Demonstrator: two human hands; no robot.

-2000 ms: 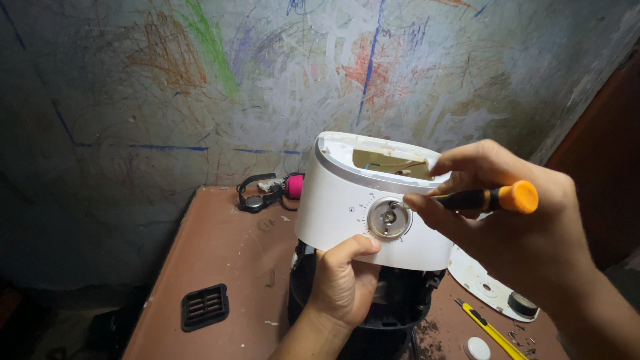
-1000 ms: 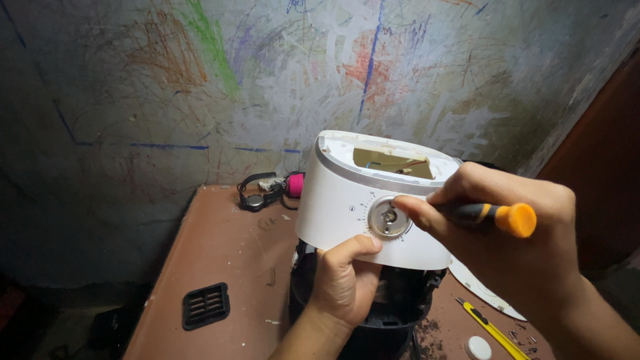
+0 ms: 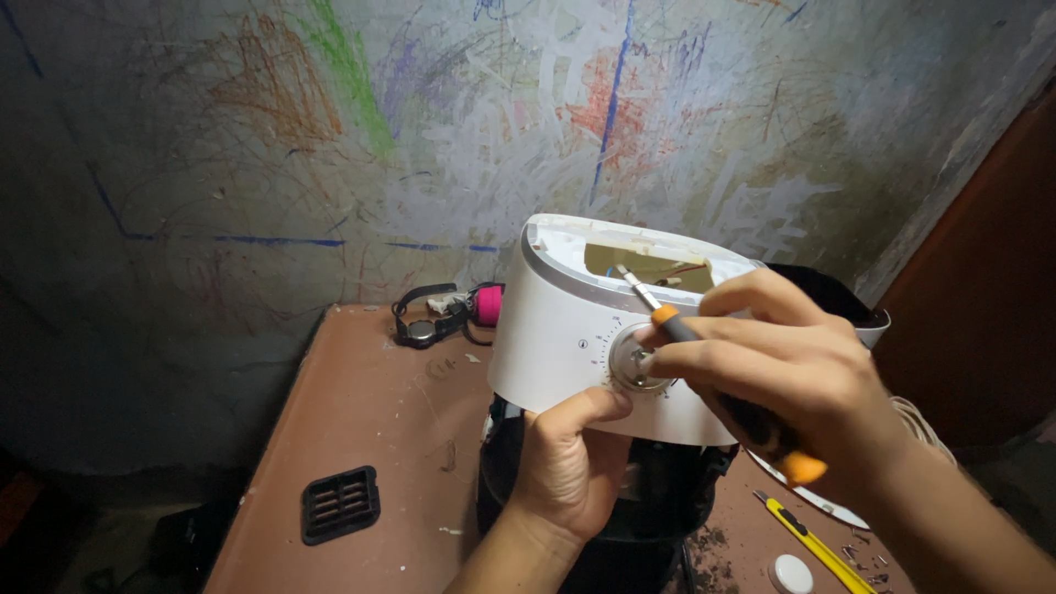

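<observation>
A white plastic appliance housing (image 3: 553, 346) with a grey band and an open top sits tilted over a black appliance body (image 3: 660, 487). My left hand (image 3: 577, 462) grips the housing's lower edge, its thumb on the front just below the round metal dial seat (image 3: 634, 359). My right hand (image 3: 784, 363) holds a black-and-orange screwdriver (image 3: 676, 326), its tip pointing up and left at the top opening. Fingertips of that hand are at the dial seat, covering its right side. Wires show inside the opening.
A wristwatch (image 3: 421, 332) and a pink-and-black object (image 3: 488, 306) lie behind left. A black vent grille (image 3: 340, 505) lies on the brown table (image 3: 396, 445). At right are a yellow utility knife (image 3: 813, 540), a white round cap (image 3: 792, 573), several screws (image 3: 866, 561) and dark debris.
The screwdriver has turned in my right hand: its tip, earlier at the dial seat, now points up and left, and its orange end is lower. My left hand keeps its hold on the housing.
</observation>
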